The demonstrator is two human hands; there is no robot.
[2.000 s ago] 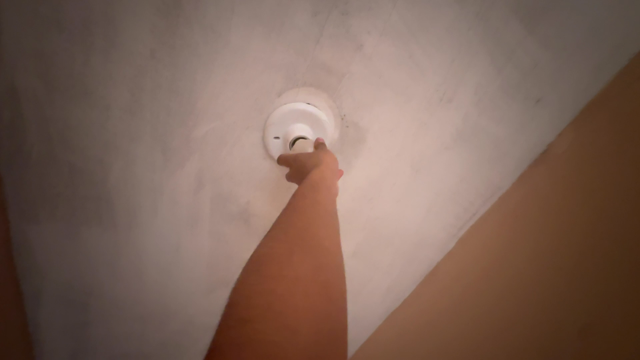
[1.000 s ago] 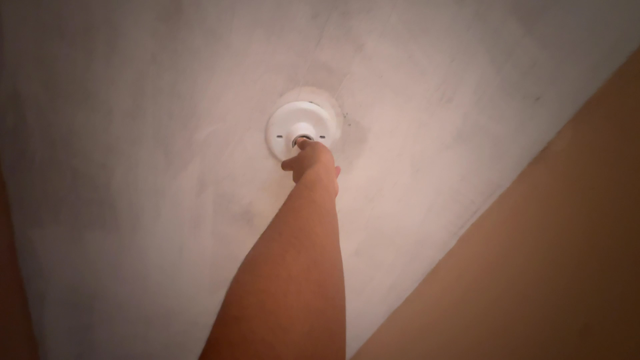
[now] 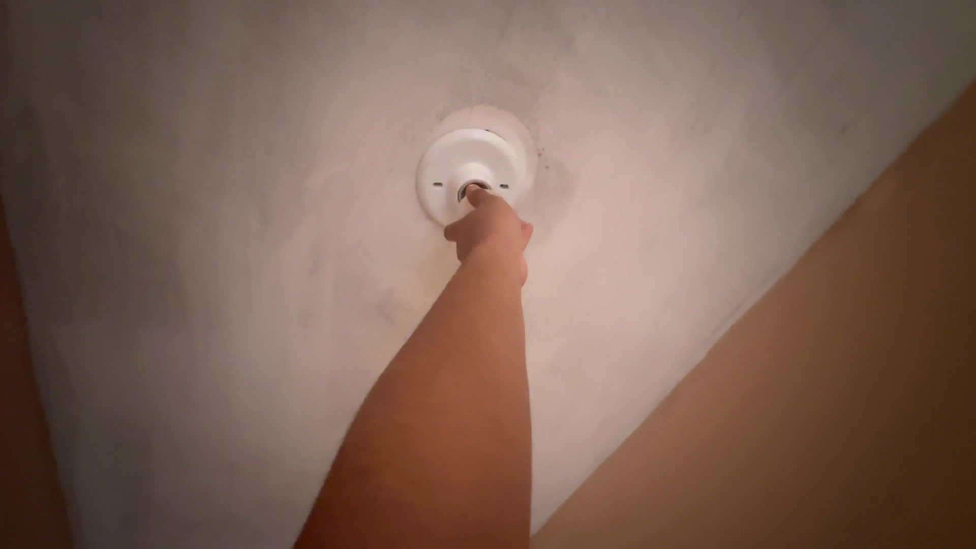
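A round white ceiling lampholder (image 3: 446,164) with a socket opening in its middle is mounted on the ceiling. Two small dark slots show on its face, one on each side of the opening. From below, my left hand (image 3: 492,229) reaches up to it at the end of a long bare forearm. One fingertip is at the socket opening and seems to enter it. The other fingers are bent and spread to the sides, below the lampholder's face. No held object shows, though the inside of the hand is partly hidden. My right hand is out of view.
Around the lampholder runs a pale, smudged ceiling (image 3: 229,267), with a raised round base (image 3: 488,116) behind the fitting. A tan wall (image 3: 801,427) meets the ceiling along a slanting edge at the right. A darker reddish-brown surface (image 3: 19,427) borders the far left.
Two seconds ago a finger lay at the right side of the socket opening. A fingertip is now at the opening itself, and both slots of the lampholder show.
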